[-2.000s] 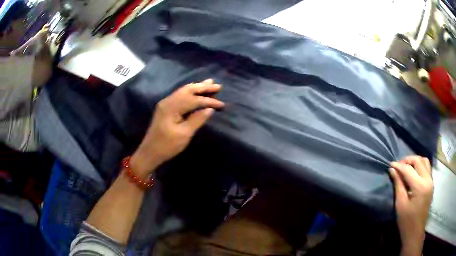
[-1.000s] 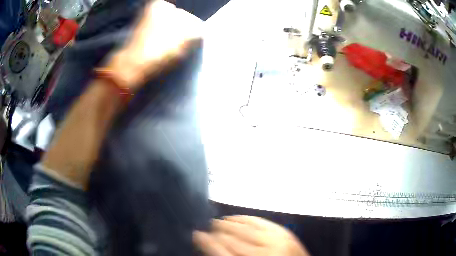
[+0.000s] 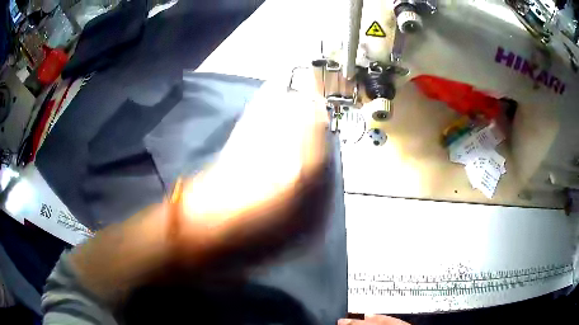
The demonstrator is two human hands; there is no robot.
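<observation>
The dark grey-blue garment panel lies on the white table left of the needle, its straight right edge running from the presser foot down to the table's front edge. My left hand is blurred and overexposed; it lies over the panel with its fingers close to the presser foot, and its grip cannot be told. My right hand is cut off by the bottom edge, at the panel's lower right corner; only part of it shows. The sewing machine head stands at the right.
More dark cloth is spread at the left, with a dark folded bundle at upper left. A red cloth and white labels lie on the machine bed. A printed ruler runs along the table's front edge.
The panel was stretched between both hands, then swung left of the machine, and now lies up to the presser foot. My left hand has moved right to the foot; the right hand has moved lower.
</observation>
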